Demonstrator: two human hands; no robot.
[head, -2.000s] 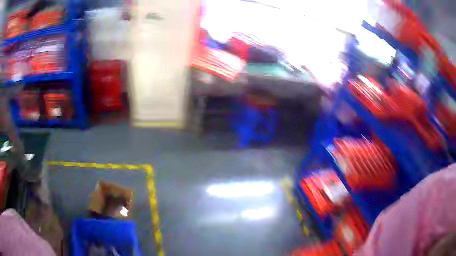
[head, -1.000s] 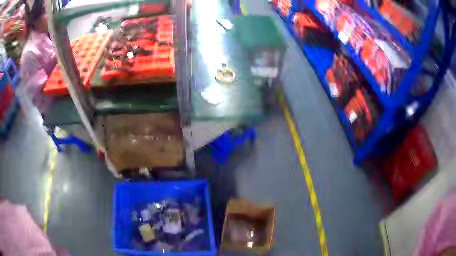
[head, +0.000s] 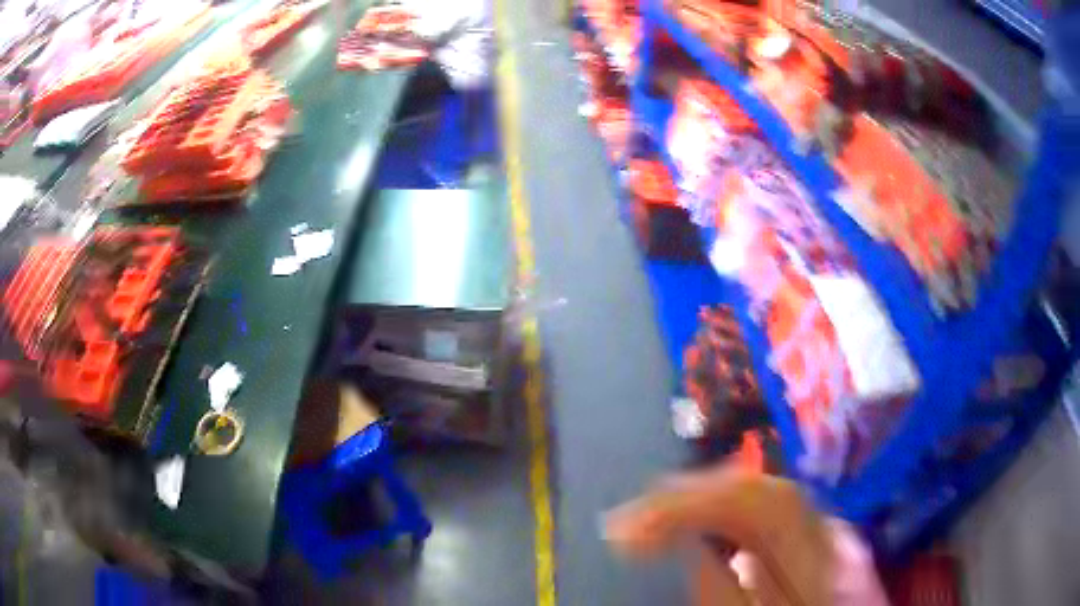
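My right hand (head: 734, 527) shows at the bottom right, blurred, with a pink sleeve behind it. Its fingers look bent; whether it holds anything cannot be told. It appears in front of the blue rack (head: 965, 403), which bears orange-red trays and pale wrapped items. My left hand is not in view. A green-topped bench (head: 255, 320) runs along the left, with orange-red trays (head: 207, 130) and dark pieces in a nearer tray (head: 107, 320). A tape roll (head: 218, 433) lies near its edge.
A blue stool (head: 355, 503) stands beside the bench, near a low green-topped cabinet (head: 426, 255). Yellow floor tape (head: 531, 391) runs along the grey aisle (head: 592, 355) between bench and rack. A red bin (head: 924, 580) shows low at the right.
The view has swung right and moved nearer the aisle. The blue bin and cardboard box in front have mostly left the view. My right hand has come into view.
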